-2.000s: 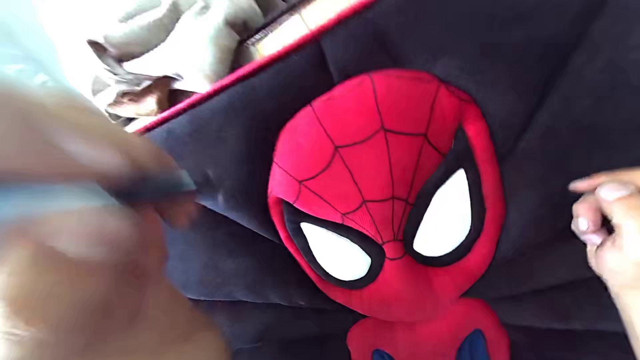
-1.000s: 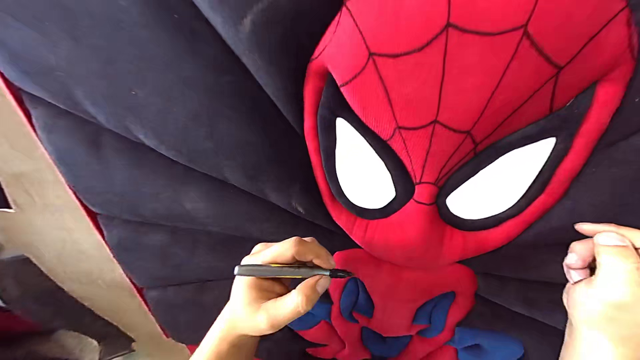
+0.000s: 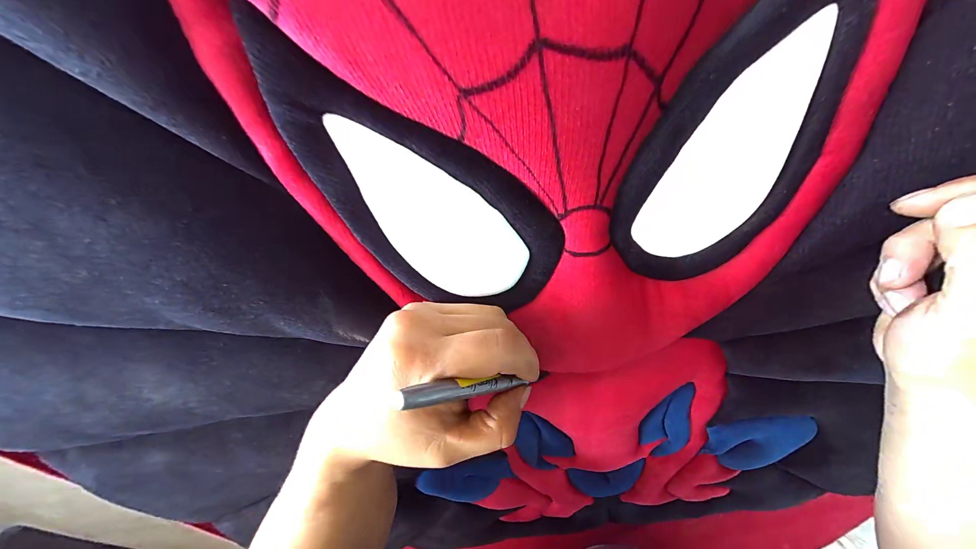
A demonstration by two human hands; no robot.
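A padded fabric Spider-Man figure has a red head [image 3: 579,305] with black web lines and white eyes edged in black. Below it, the red and blue body [image 3: 618,404] is partly covered by my left hand [image 3: 457,389]. That hand grips a dark grey marker pen [image 3: 450,390], its tip at the lower left edge of the head, near where head and body meet. My right hand [image 3: 926,282] is at the right edge over the black fabric, fingers curled; whether it holds anything cannot be seen.
Black quilted fabric [image 3: 137,229] with deep folds surrounds the figure. A red strip [image 3: 801,522] runs along the bottom. At the lower left, beyond a red edge, lies a pale surface [image 3: 84,507] with a dark object at the corner.
My left hand with the pen has moved from beside the figure's body up to the lower edge of the head. The view is now closer to the figure.
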